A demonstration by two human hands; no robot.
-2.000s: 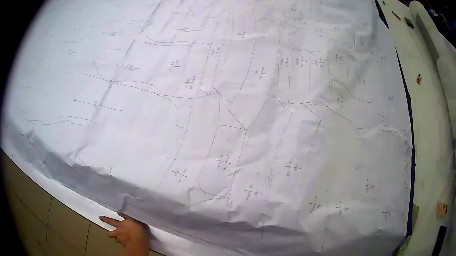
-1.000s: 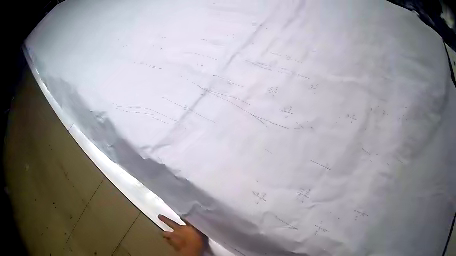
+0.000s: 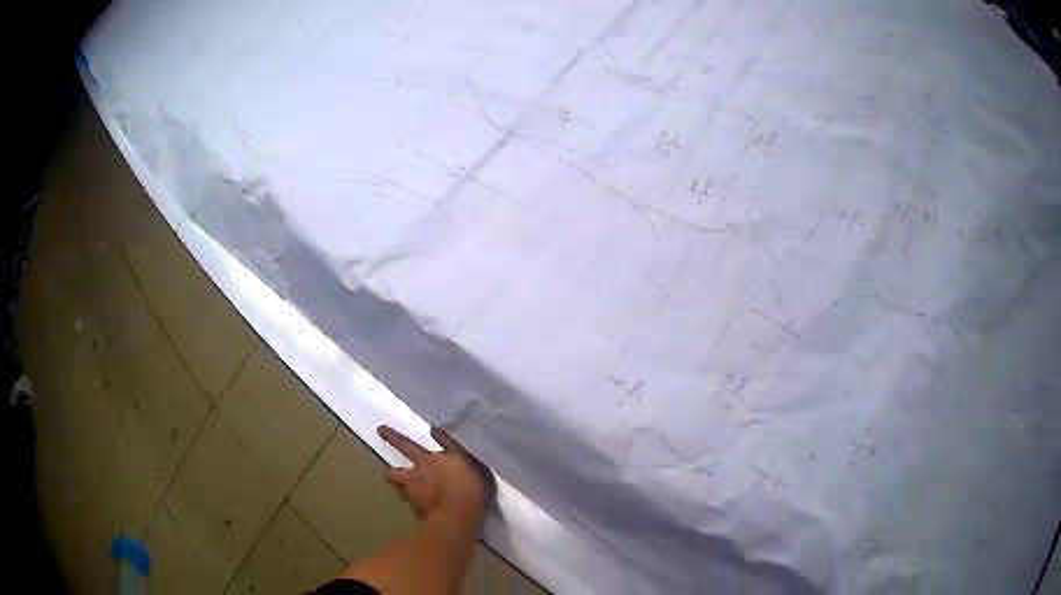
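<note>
The huge white marker paper (image 3: 605,233) with thin dotted pattern outlines and small marks covers most of the table. It is crinkled, and its near border hangs down in grey shade. My left hand (image 3: 444,477) is at the near table edge, its forearm coming from the bottom. Its fingers are spread: one extends over the shiny white table edge (image 3: 279,320), another meets the paper's lower border. I see nothing held in it; its underside is hidden. My right hand is not in view.
The beige tiled floor (image 3: 175,407) lies left of the table. A small blue-topped object (image 3: 130,552) stands at the bottom left. Dark material shows at the top right corner. The frame's left rim is black.
The view has swung left along the table, and the bare table end at the right has left the picture. My left hand stays at the near edge, with more forearm visible now.
</note>
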